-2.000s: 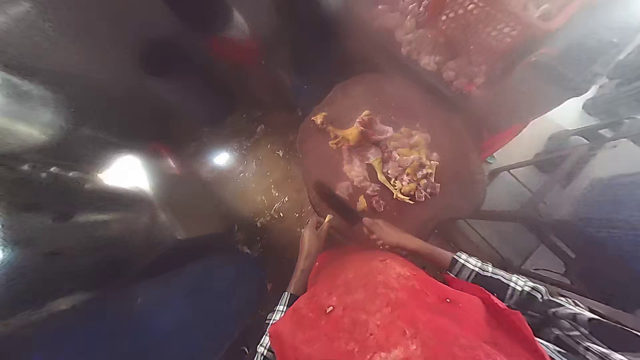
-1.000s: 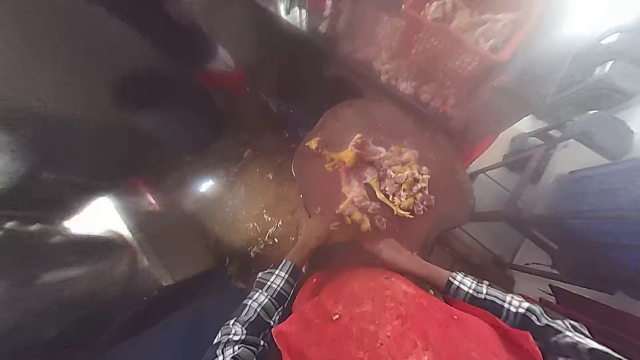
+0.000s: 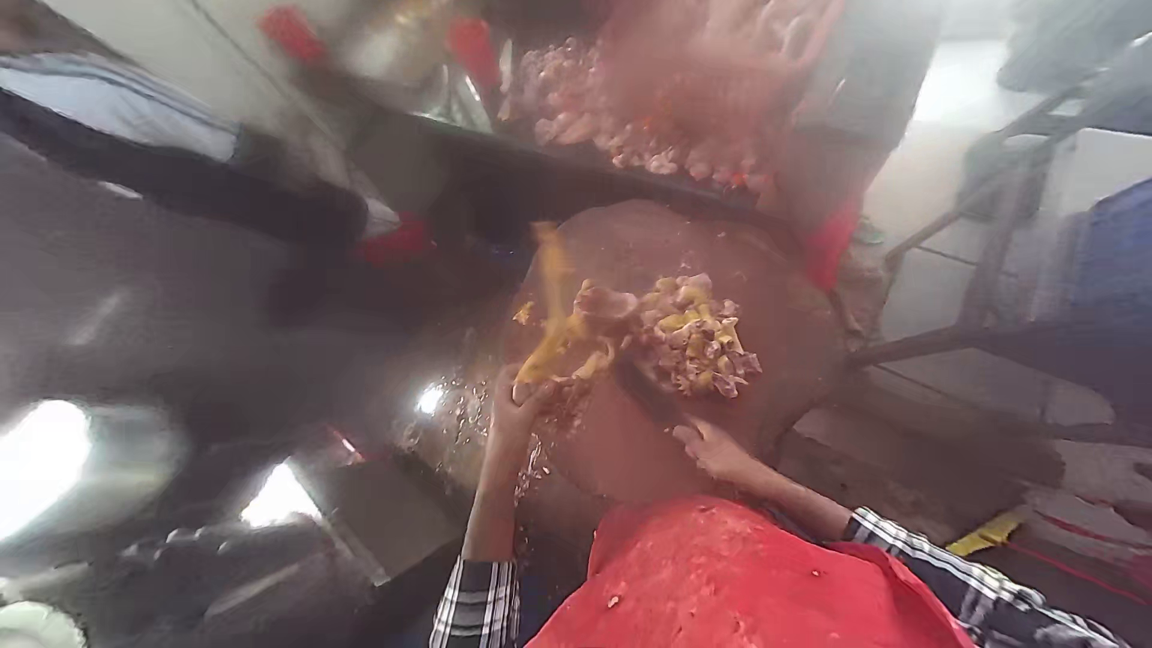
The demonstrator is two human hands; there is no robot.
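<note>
My left hand point(image 3: 522, 400) is closed on a yellow chicken foot point(image 3: 551, 337), which rises blurred over the left side of a round chopping block point(image 3: 630, 441). In my right hand point(image 3: 715, 450) is the handle of a dark-bladed knife point(image 3: 650, 391); its blade points up and left across the block, its tip by the meat. A heap of chopped chicken pieces point(image 3: 702, 337), pink and yellow, lies just right of the blade. A larger pink chicken piece point(image 3: 605, 304) rests between the heap and the yellow foot.
Beyond the block, a red crate point(image 3: 720, 81) and many meat pieces point(image 3: 576, 99) appear through haze. Wet scraps point(image 3: 459, 405) lie along the block's left side. Metal frame bars point(image 3: 954, 342) stand at the right. My red apron point(image 3: 738, 576) touches the near edge.
My left hand, earlier near the block's close edge, is now farther out at its left side with a yellow foot. The knife has moved farther up over the block. The view has shifted.
</note>
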